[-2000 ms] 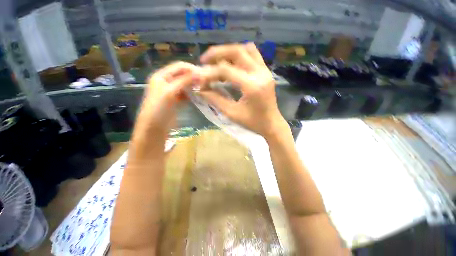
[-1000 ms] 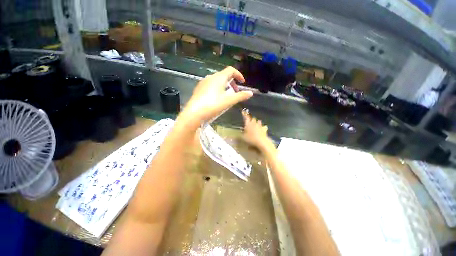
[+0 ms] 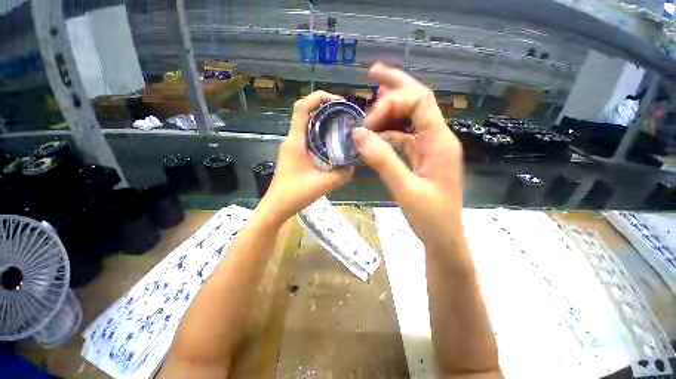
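Observation:
A black cylindrical housing (image 3: 319, 139) is held up above the bench, its round ringed end facing me. My left hand (image 3: 293, 166) is closed around its left side and underside. My right hand (image 3: 415, 141) is at the right side of the round end, thumb and index finger pinched at its opening. Whether a sticker is between these fingertips cannot be told. A white label strip (image 3: 339, 238) with dark marks lies on the bench below the hands.
Label sheets (image 3: 159, 296) lie left, beside a white fan (image 3: 30, 277). Black housings (image 3: 111, 215) cluster at left. More stand along the dark conveyor belt (image 3: 474, 178). A large white sheet (image 3: 519, 289) covers the right, with a punched sheet (image 3: 615, 277) beyond.
My left hand now holds a housing instead of the label strip, which lies on the bench. My right hand has risen from the belt side to the housing's end.

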